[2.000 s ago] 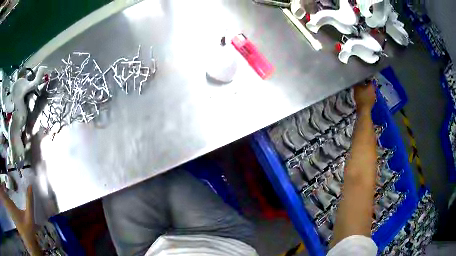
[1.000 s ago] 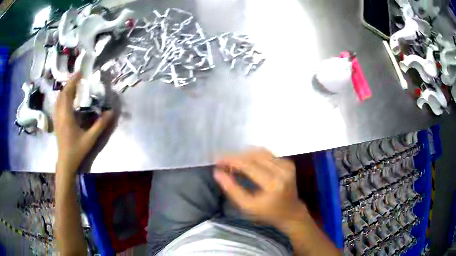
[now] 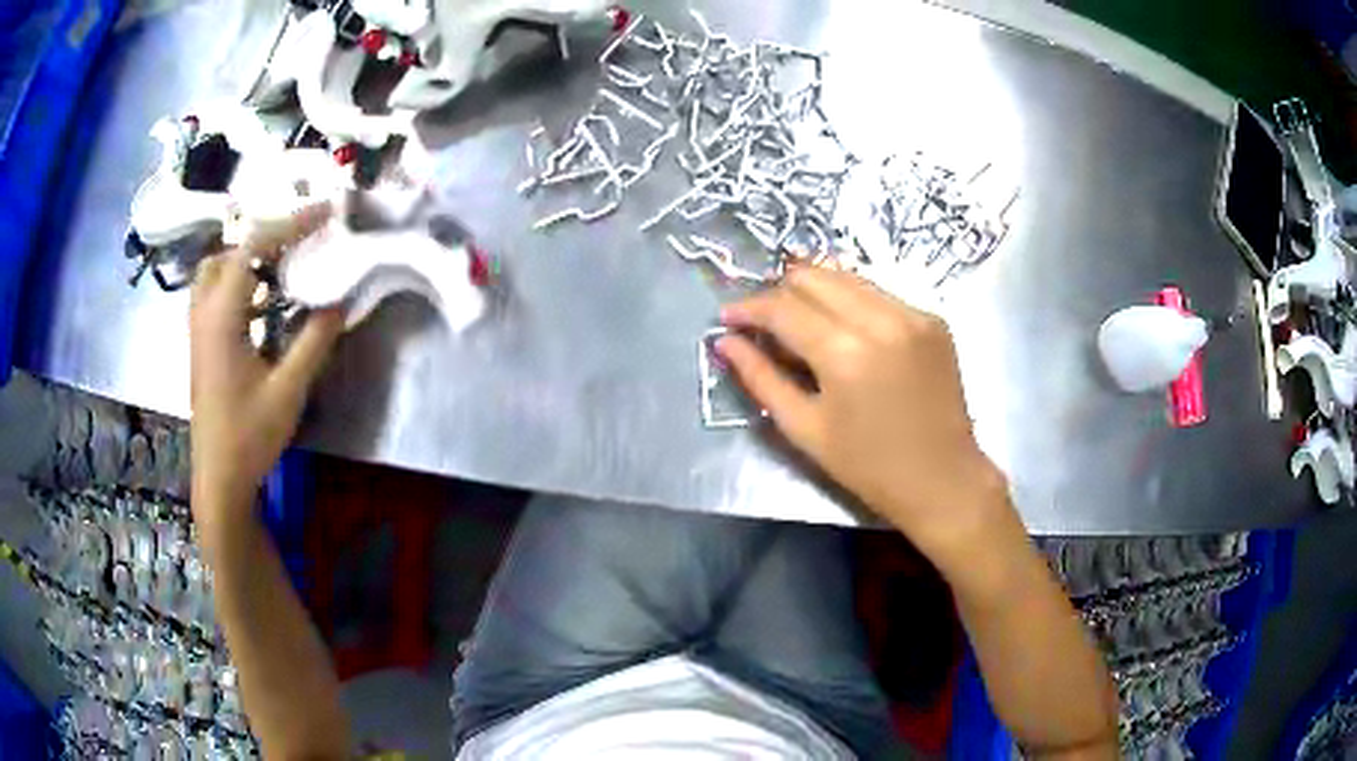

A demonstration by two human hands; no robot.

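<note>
My left hand (image 3: 246,350) grips a white curved handle assembly (image 3: 380,275) with a red dot at its right end, at the left of the bench. My right hand (image 3: 878,394) pinches a thin silver bent wire piece (image 3: 710,390) between thumb and fingertips, low over the bench at the centre. A tangled heap of wire pieces (image 3: 744,141) lies just beyond the right hand. More white handle assemblies (image 3: 320,89) are piled beyond and left of my left hand.
A white squeeze bottle (image 3: 1143,350) lies by a pink-red bar (image 3: 1186,390) at right. Beyond are a dark phone-like rectangle (image 3: 1253,186), a pale thin strip (image 3: 1268,350) and more handles (image 3: 1322,372). Blue crates (image 3: 1272,595) packed with handles stand below both sides of the bench.
The view has turned right. My left hand has gone from reaching into the pile to gripping a handle. My right hand has moved from the bench's front edge onto it and taken a wire piece.
</note>
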